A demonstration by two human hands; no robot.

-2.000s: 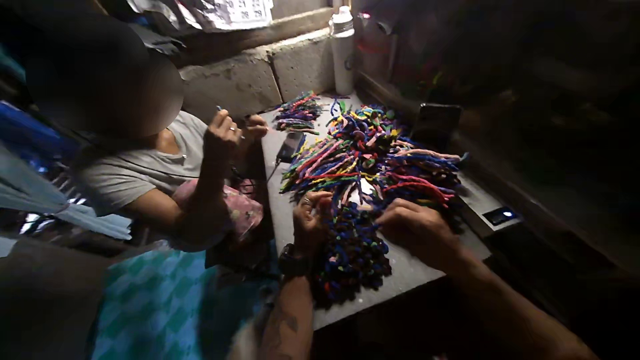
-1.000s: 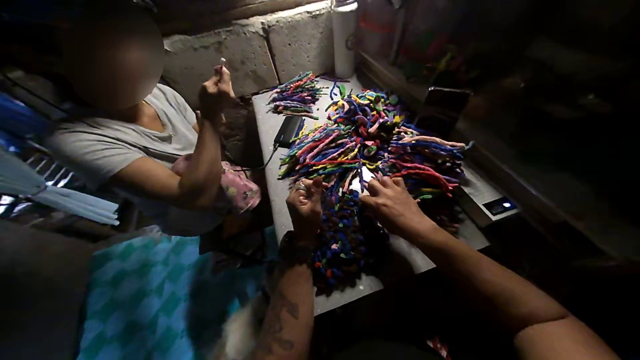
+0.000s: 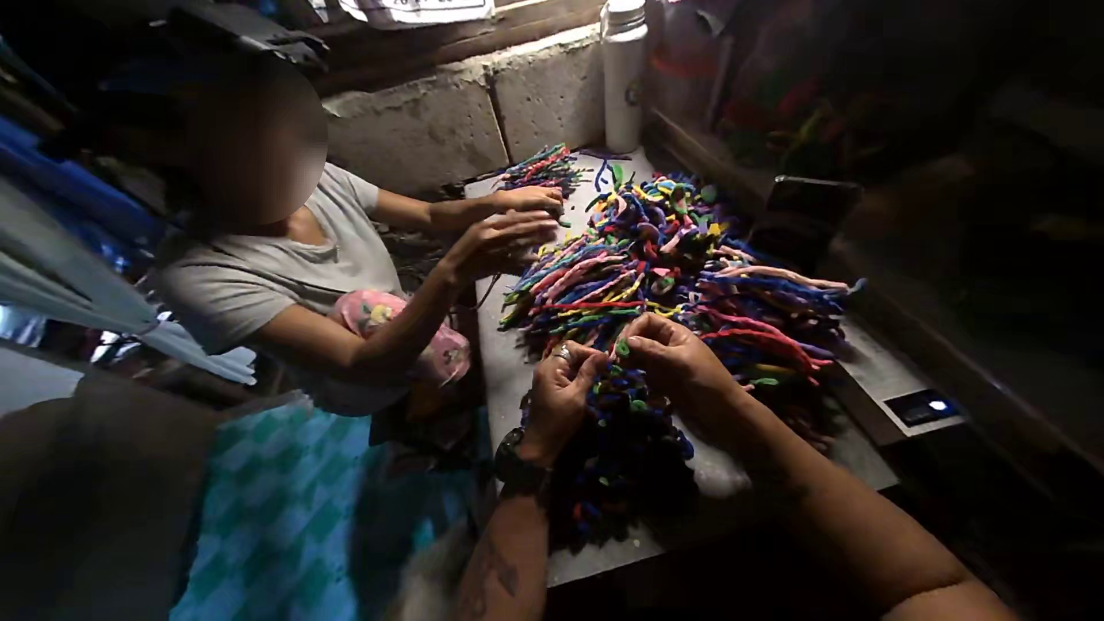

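My left hand (image 3: 565,392), with a ring and a dark wristwatch, and my right hand (image 3: 668,349) meet at the near side of a large heap of multicoloured fabric cords (image 3: 595,280). A small green strip (image 3: 623,348) is pinched in the fingertips of my right hand. The thumb and finger of my left hand close on a thin pale strand beside it, too small to make out well. Below both hands lies a dark clump of knotted cords (image 3: 625,466), mostly blue with green and red bits.
Across the left side of the table (image 3: 509,405) a person (image 3: 319,250) reaches over its edge. A smaller cord bundle (image 3: 543,168) and a white bottle (image 3: 624,78) stand at the back. At right are a dark phone-like device (image 3: 811,203) and a box with a lit light (image 3: 923,407).
The other person's hands, one raised before, are now low over the table edge near the small bundle. My hands have come closer together, with the green strip now visible between them.
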